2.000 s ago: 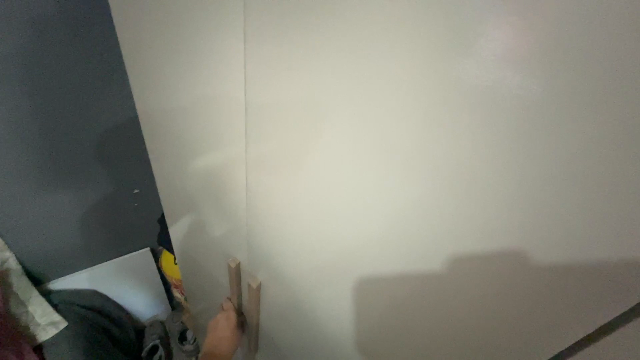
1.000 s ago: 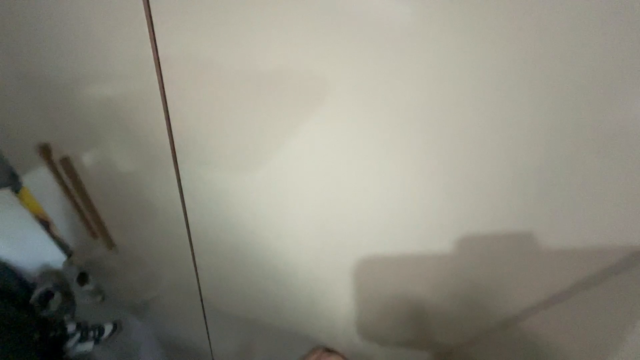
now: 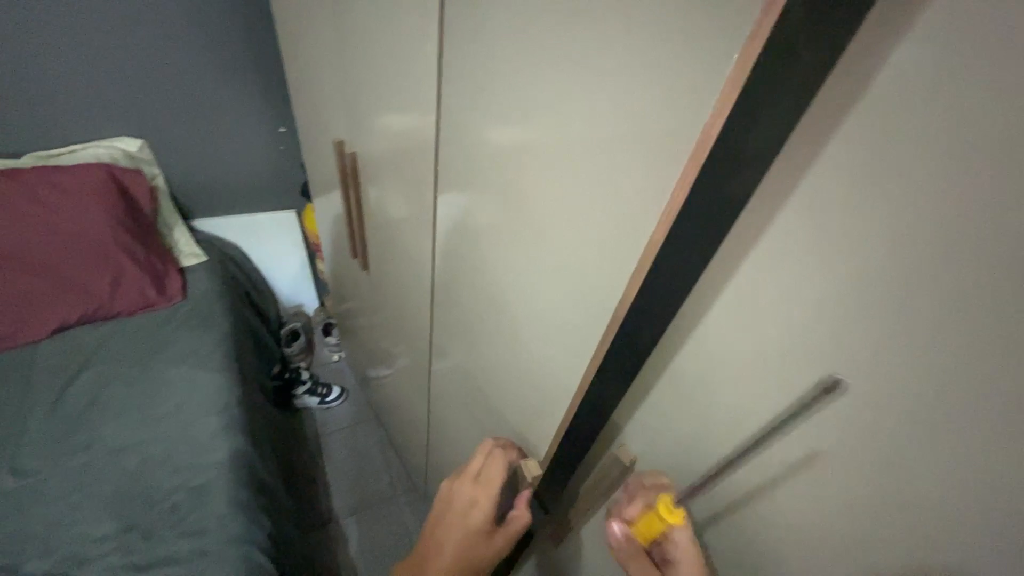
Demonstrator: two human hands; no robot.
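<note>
My left hand (image 3: 478, 504) grips the wooden handle (image 3: 530, 470) of a cream wardrobe door (image 3: 576, 184) that stands ajar, with a dark gap (image 3: 720, 208) along its edge. My right hand (image 3: 652, 524) holds a screwdriver by its yellow handle (image 3: 659, 520); the long metal shaft (image 3: 760, 440) points up and right. Beside this hand, a second wooden handle (image 3: 596, 488) is fixed to the neighbouring door (image 3: 904, 264). Whether the right fingers also touch that handle cannot be told. Two more wooden handles (image 3: 351, 204) are on the doors further left.
A bed with a dark green cover (image 3: 120, 432) and a maroon pillow (image 3: 88, 248) stands at the left. Shoes (image 3: 316, 392) lie on the tiled floor (image 3: 368, 472) between bed and wardrobe. A white panel (image 3: 260, 248) leans near the dark grey wall (image 3: 144, 72).
A wardrobe door now stands ajar, showing a dark gap. Both my hands and the yellow-handled screwdriver have come into sight. The view has shifted widely, taking in the bed.
</note>
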